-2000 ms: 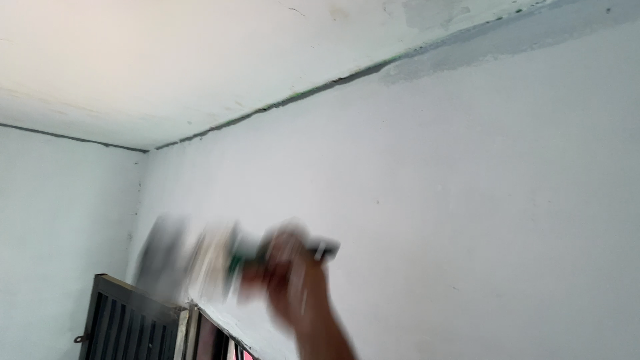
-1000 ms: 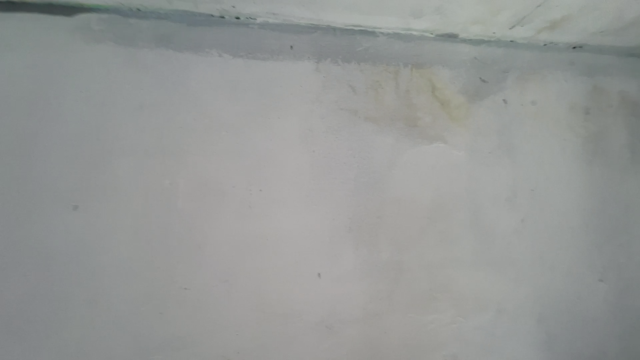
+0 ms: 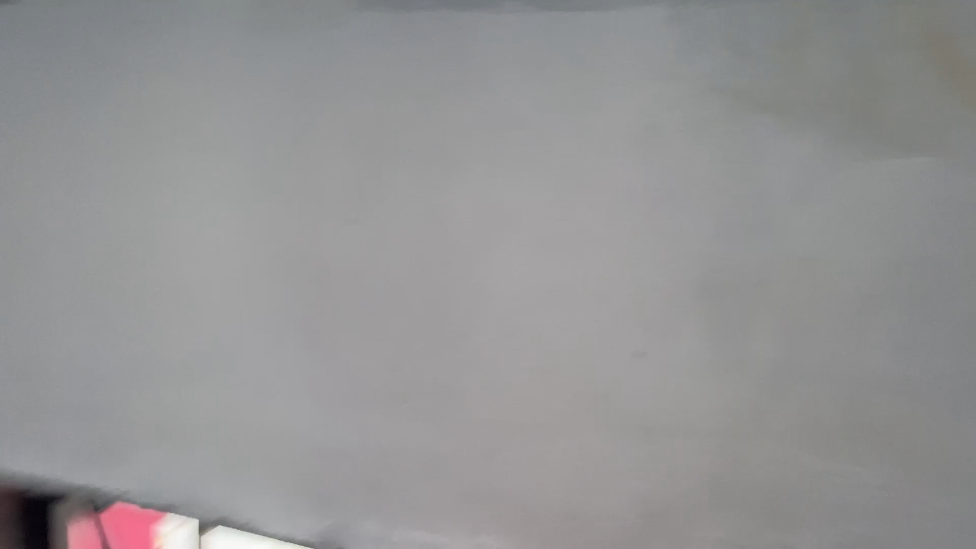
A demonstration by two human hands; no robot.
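Observation:
A painted wall, pale grey and slightly blurred, fills almost all of the view. Neither my left hand nor my right hand shows, so what they hold or touch is hidden from me. Near the top right the wall bears a yellowish-brown stain. A small dark mark lies right of the middle.
At the bottom left, below the wall's lower edge, is an opening with a dark part, a pink thing and a bright white area. A darker grey band runs along the top edge.
The view has swung right from the room's corner, then tilted down. A hand holding a blurred tool showed two seconds ago and is out of view now.

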